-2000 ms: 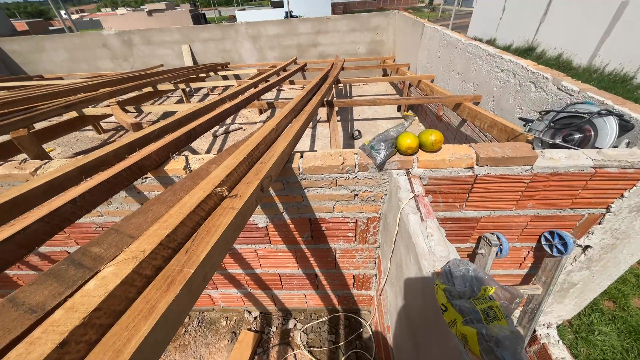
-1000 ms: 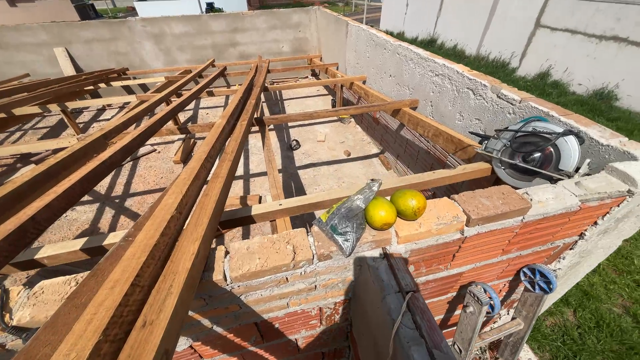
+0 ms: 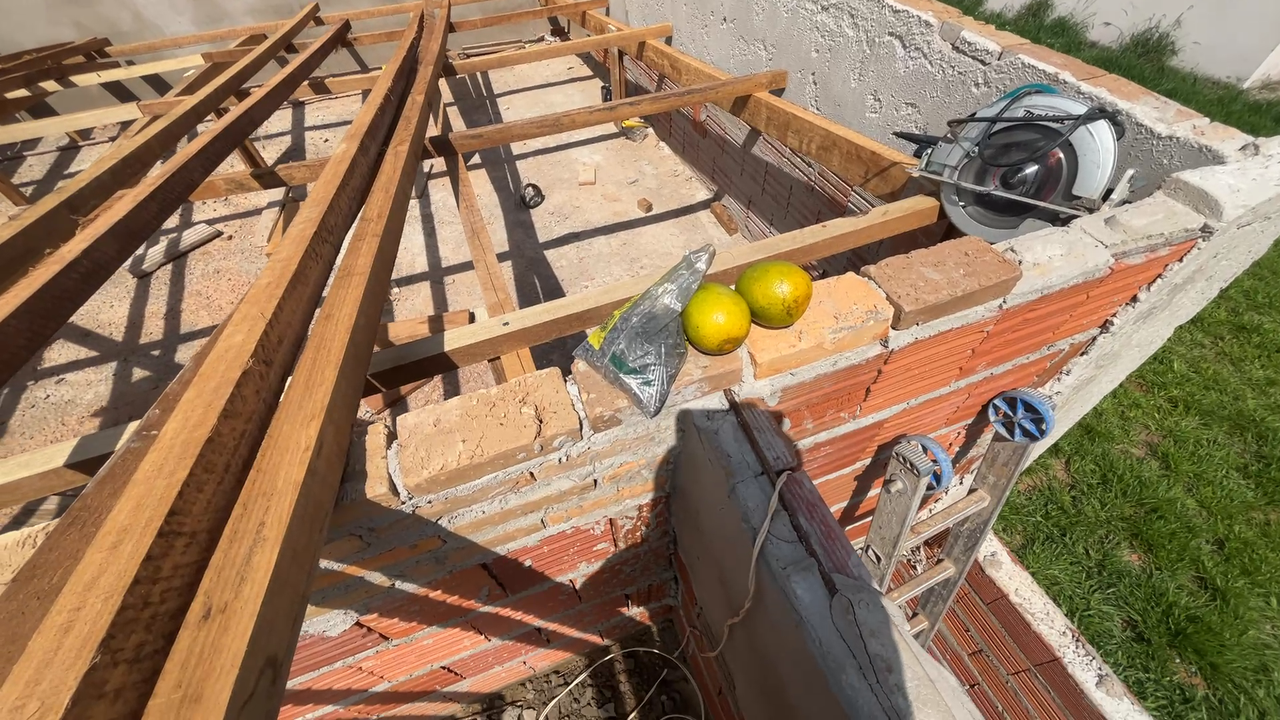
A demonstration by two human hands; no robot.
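Observation:
Neither of my hands shows in the head view. Two yellow-green citrus fruits, one (image 3: 716,318) lower left and the other (image 3: 774,294) upper right, sit side by side on the brick top of the wall. Against the left fruit lies a clear plastic bag (image 3: 645,335) with small dark items inside. A circular saw (image 3: 1025,165) with its cord looped over it rests on the wall at the upper right. Long wooden beams (image 3: 340,330) run from the lower left towards the far side.
An aluminium ladder (image 3: 945,530) with blue round end pieces leans at the right. A plastered partition wall (image 3: 740,530) carries a wooden piece (image 3: 800,500) and a cord. Timber framing (image 3: 610,125) spans the drop to the floor. Grass (image 3: 1180,480) lies below at the right.
The view has moved closer to the fruits and tilted down. The yellow and black plastic that lay by the ladder two seconds ago is no longer in view.

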